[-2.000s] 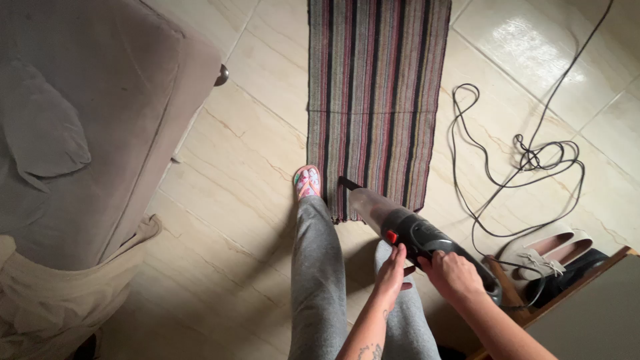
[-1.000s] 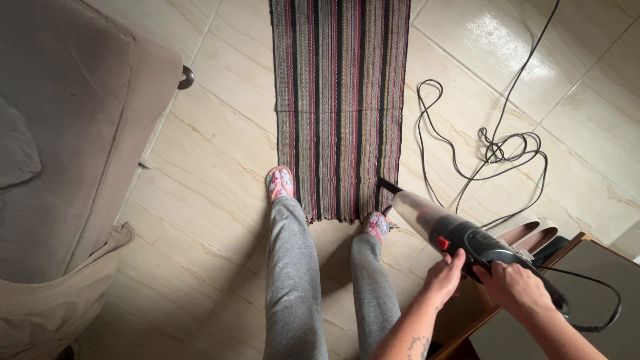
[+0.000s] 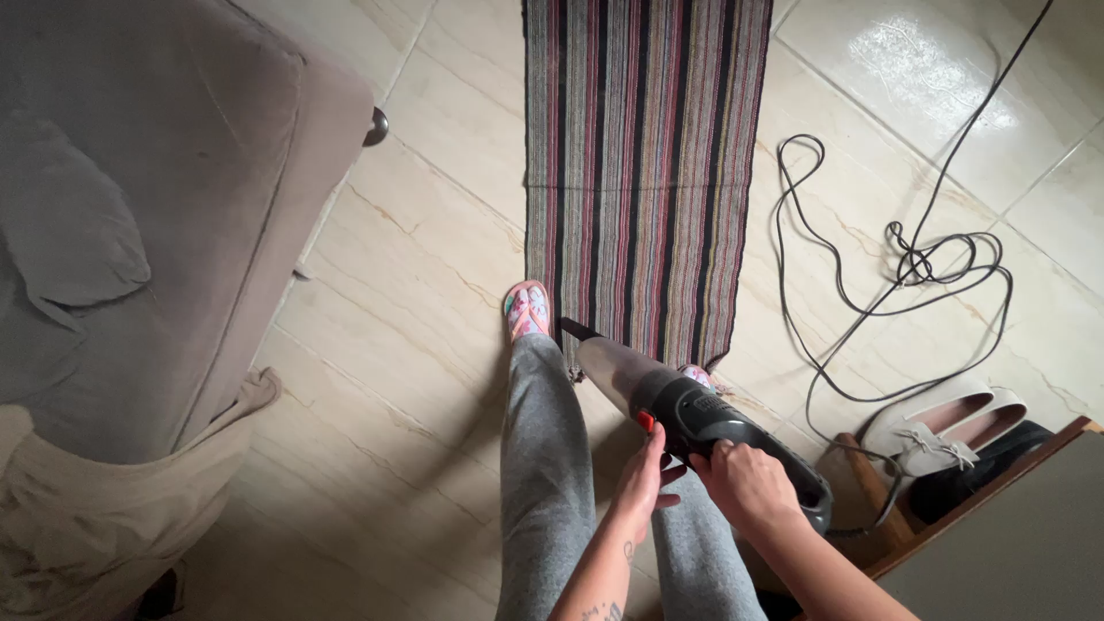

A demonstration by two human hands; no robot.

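My right hand [image 3: 752, 483] is closed around the handle of a black handheld vacuum cleaner [image 3: 703, 414], which has a smoky clear dust cup and a red button. Against the underside of its body, near the red button, rests my left hand [image 3: 645, 479], with its fingers partly spread and partly hidden. The vacuum's narrow black nozzle [image 3: 576, 329] points up and left over the lower left part of a striped woven rug [image 3: 642, 172]. Whether the nozzle touches the rug, I cannot tell.
A black power cord [image 3: 837, 259] lies looped on the tiled floor [image 3: 414, 285]. White shoes [image 3: 936, 431] sit by a wooden-edged cabinet [image 3: 992, 517] at lower right. A grey sofa [image 3: 216, 216] with a beige cloth [image 3: 155, 483] stands left. My feet, in flip-flops [image 3: 527, 310], are at the rug's end.
Since one second ago, the vacuum's nozzle has moved from the rug's lower right corner to its lower left part, with both hands following. The view has shifted somewhat.
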